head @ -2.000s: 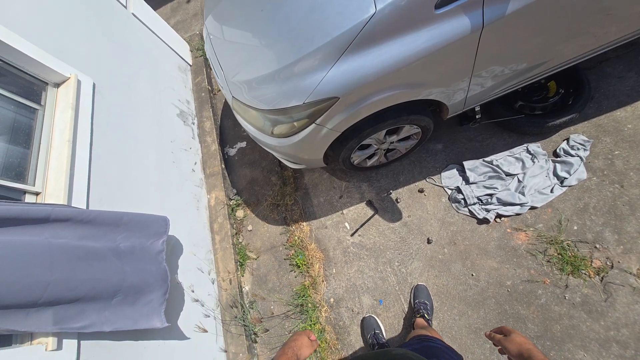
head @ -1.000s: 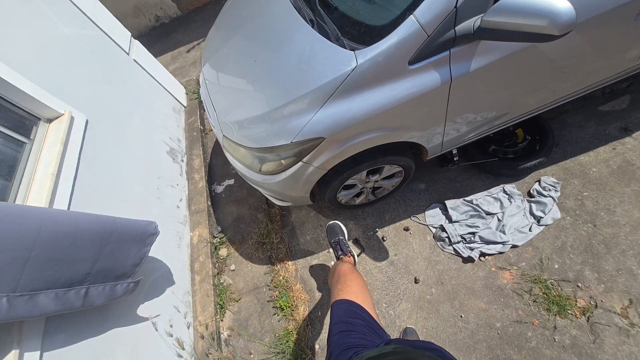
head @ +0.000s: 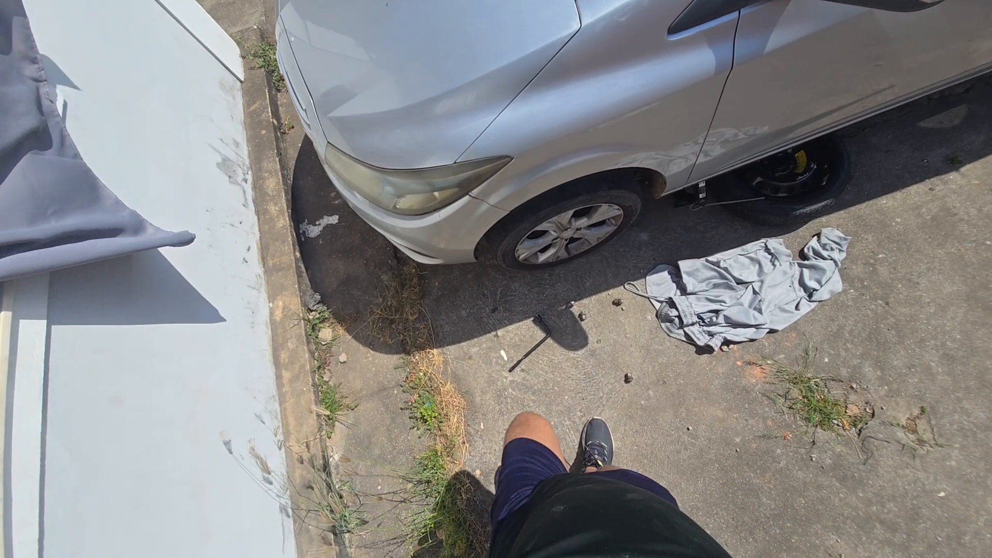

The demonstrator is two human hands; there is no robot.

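Neither my left hand nor my right hand shows in the head view now. In front of my feet a black lug wrench (head: pixel 530 342) lies on the concrete, with several small lug nuts (head: pixel 618 302) scattered to its right. Beyond them stands a silver car with its front alloy wheel (head: pixel 570 234) fitted. Under the side sill lies a spare wheel (head: pixel 790 174) flat on the ground, and what seems to be a jack (head: pixel 697 191) is partly hidden beside it. Grey cloth shorts (head: pixel 748 293) are spread on the ground to the right.
A white wall (head: pixel 163 403) with a low concrete kerb (head: pixel 279 310) runs along the left. Grey fabric (head: pixel 62 178) hangs out from it at the upper left. Grass and weeds (head: pixel 434 411) grow in a crack left of my legs; another tuft (head: pixel 814 395) is at the right.
Both hands showed at the bottom two seconds ago and are out of view now. One leg reached toward the front wheel a second ago; now that knee is bent nearer my body.
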